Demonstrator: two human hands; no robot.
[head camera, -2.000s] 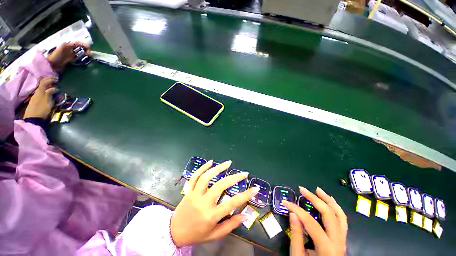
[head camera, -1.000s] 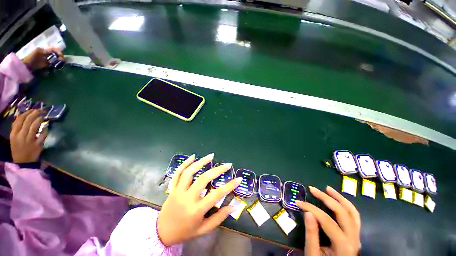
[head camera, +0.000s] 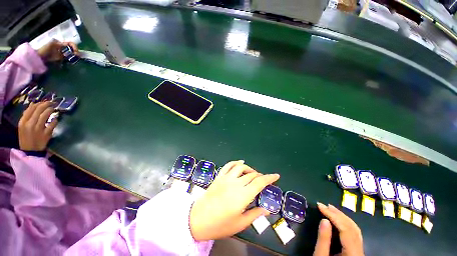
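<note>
A row of smartwatch display modules lies near the bench's front edge. Two at the left (head camera: 184, 167) show green menu rows; two at the right (head camera: 294, 206) show dark screens with small pale marks. White pouch batteries with yellow edges (head camera: 284, 231) lie below the modules. My left hand (head camera: 225, 202) is spread over the middle of the row and hides what is under it; its fingertips are by the second module from the right. My right hand (head camera: 341, 231) is just right of the row, fingers bent and apart, holding nothing, cut off by the lower edge.
Several modules with white screens (head camera: 367, 181) stand in a row at the right, batteries below them. A smartphone (head camera: 181, 101) lies behind my row. A pale divider strip (head camera: 280, 104) crosses the bench. At the left, a neighbouring worker's hands (head camera: 36, 125) handle dark modules.
My left hand has moved right along the row, uncovering the two left modules. The rightmost module's green rows have given way to another display. The neighbouring worker's lower hand stays by the modules.
</note>
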